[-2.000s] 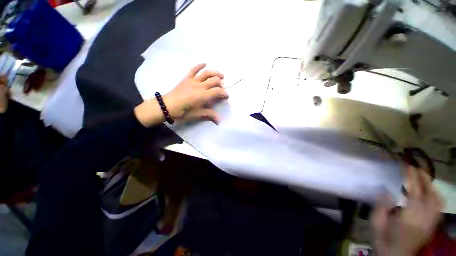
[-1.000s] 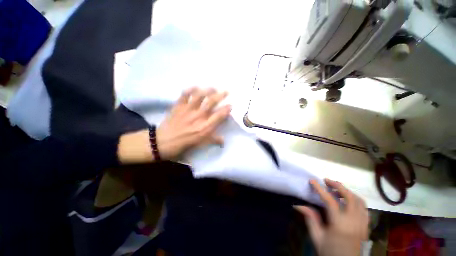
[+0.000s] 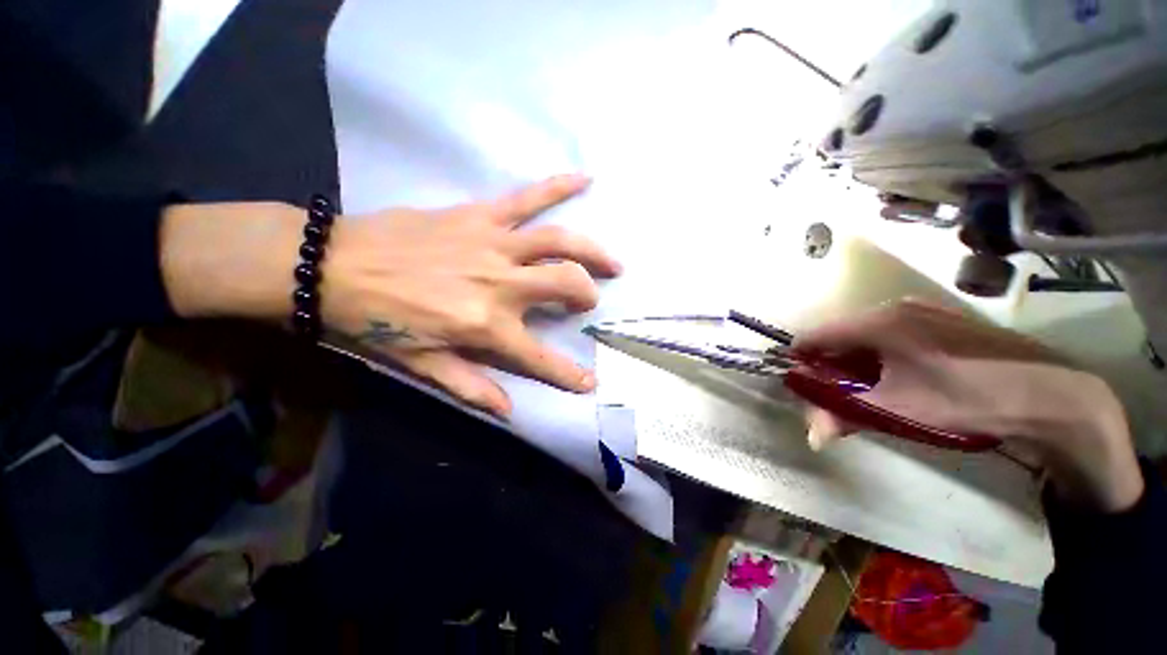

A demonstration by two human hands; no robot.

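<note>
A pale-backed cut panel lies on the white table, its lower corner hanging over the near edge with a small black patch showing. My left hand lies flat on the panel with its fingers spread. My right hand holds the red-handled scissors. The blades point left, and their tips are at the panel's right edge, close to my left fingers. Whether the blades touch the material cannot be told. A black panel lies at the left.
The sewing machine head stands at the upper right, with the round spot of the needle plate beside it. Below the table edge is a drawer tray with a pink flower-shaped item and a red item.
My right hand has let go of the panel's near edge and picked up the scissors from the table, bringing them left. My left hand is still on the panel, fingers now more spread.
</note>
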